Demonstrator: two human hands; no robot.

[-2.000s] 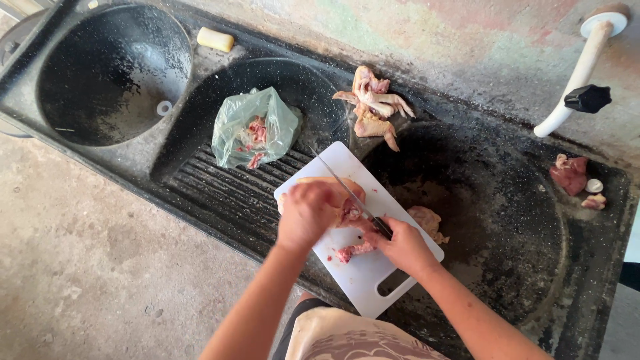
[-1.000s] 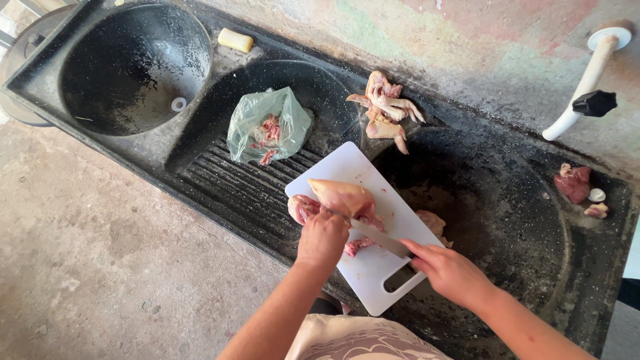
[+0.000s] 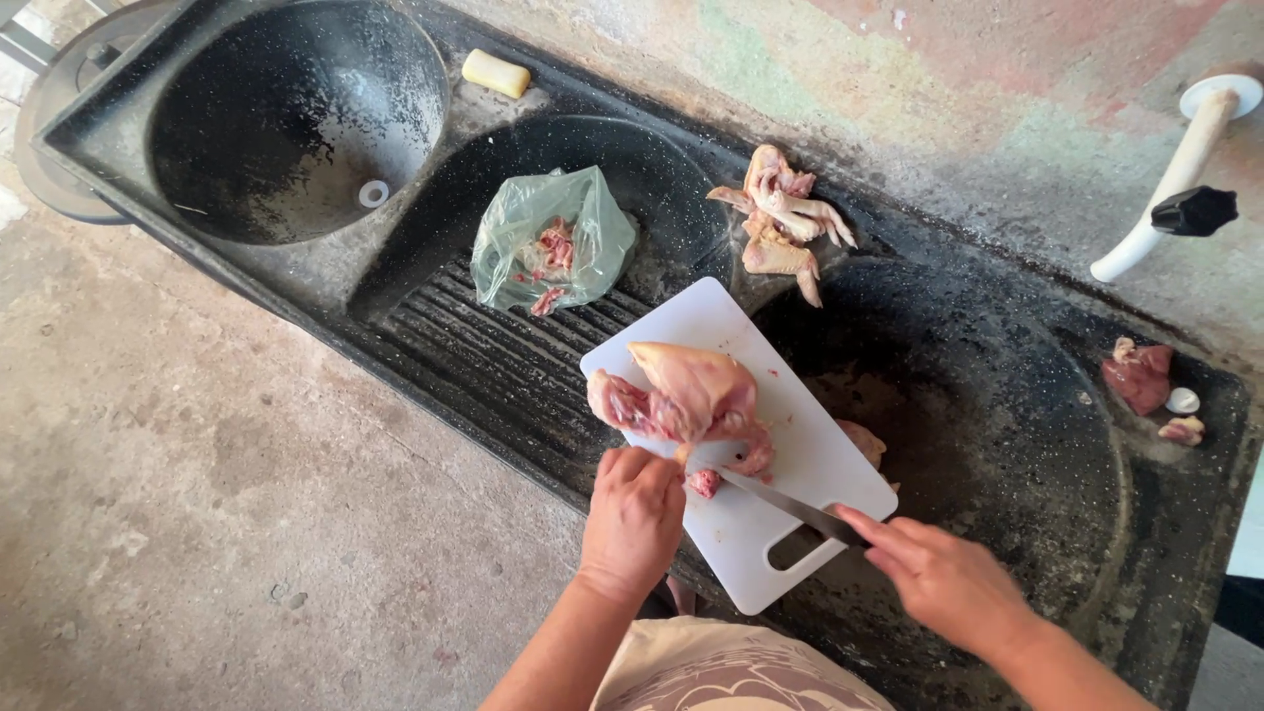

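Raw chicken, a breast portion [image 3: 696,385] with bone and skin, lies on the upper half of a white plastic cutting board [image 3: 746,548]. The board sits slantwise over the sink unit. My right hand [image 3: 938,573] is closed round the handle of a kitchen knife [image 3: 795,509], whose blade points up and left to the lower edge of the chicken. My left hand [image 3: 637,513] is at the board's left edge, its fingers pinching the chicken's lower end near the blade tip; the exact piece is partly hidden. A small red scrap [image 3: 703,482] lies beside those fingers.
A green plastic bag [image 3: 602,237] with meat scraps stands on the ribbed drainer. Chicken feet and wing pieces [image 3: 780,217] lie on the back ledge. Another piece [image 3: 862,442] is in the right basin. Dark red offal [image 3: 1138,377], yellow soap [image 3: 496,73] and a white tap [image 3: 1170,188] are around.
The knife blade, over the board's middle a second ago, now reaches the chicken's lower edge. My left hand has moved down off the chicken's body to its lower end.
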